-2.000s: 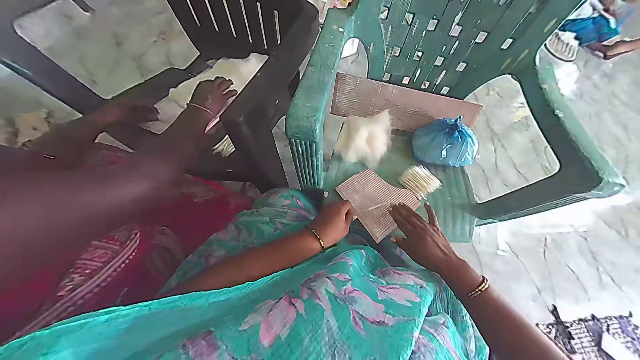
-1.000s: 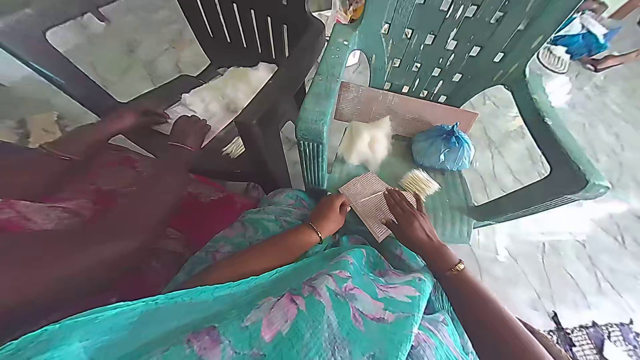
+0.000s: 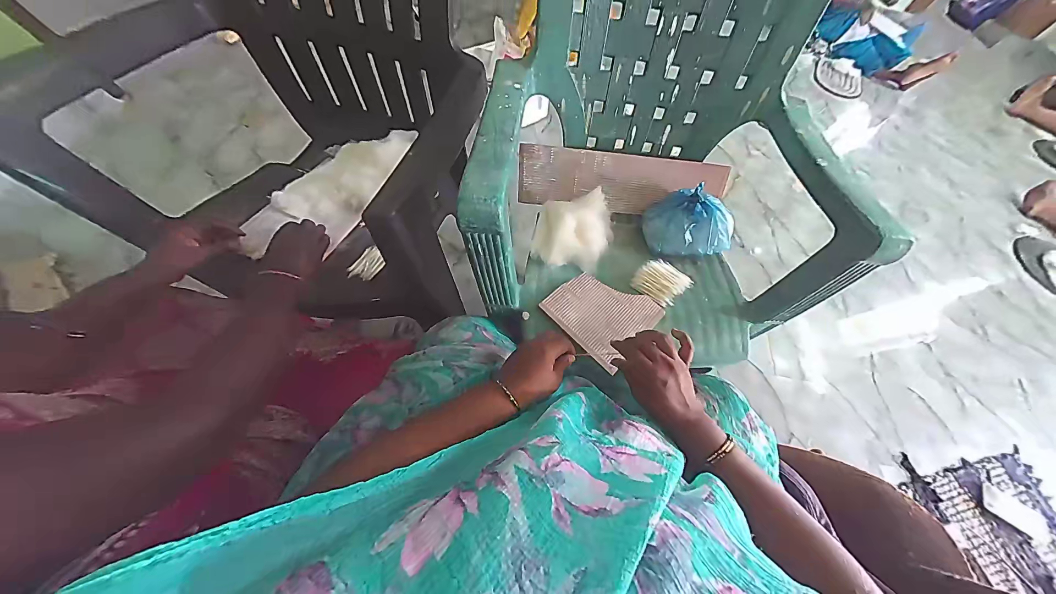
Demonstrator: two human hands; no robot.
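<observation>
A ridged piece of corrugated cardboard [image 3: 598,313] lies on the front of the green plastic chair's seat. My left hand [image 3: 540,367], fingers closed together, is at its lower left edge, where a thin strand shows by the fingertips. My right hand [image 3: 660,371] is at the board's lower right corner with curled fingers; whether it grips anything is not clear. Just behind the board lies a bundle of pale thin wicks [image 3: 662,282]. A tuft of white cotton [image 3: 575,228] and a tied blue plastic bag [image 3: 689,221] sit farther back, before a long cardboard strip [image 3: 619,177].
A co-worker's hands [image 3: 297,247] on the left work at cotton [image 3: 346,181] on a dark plastic chair [image 3: 412,239], with a small wick bundle [image 3: 366,263] beside it. The green chair's armrests [image 3: 858,206] rise on both sides. Other people's feet and a patterned mat [image 3: 982,511] are at the right.
My right hand has drawn back from lying flat on the cardboard to its lower right corner, fingers now curled. My left hand sits lower beside the board. The co-worker's hands have come closer together.
</observation>
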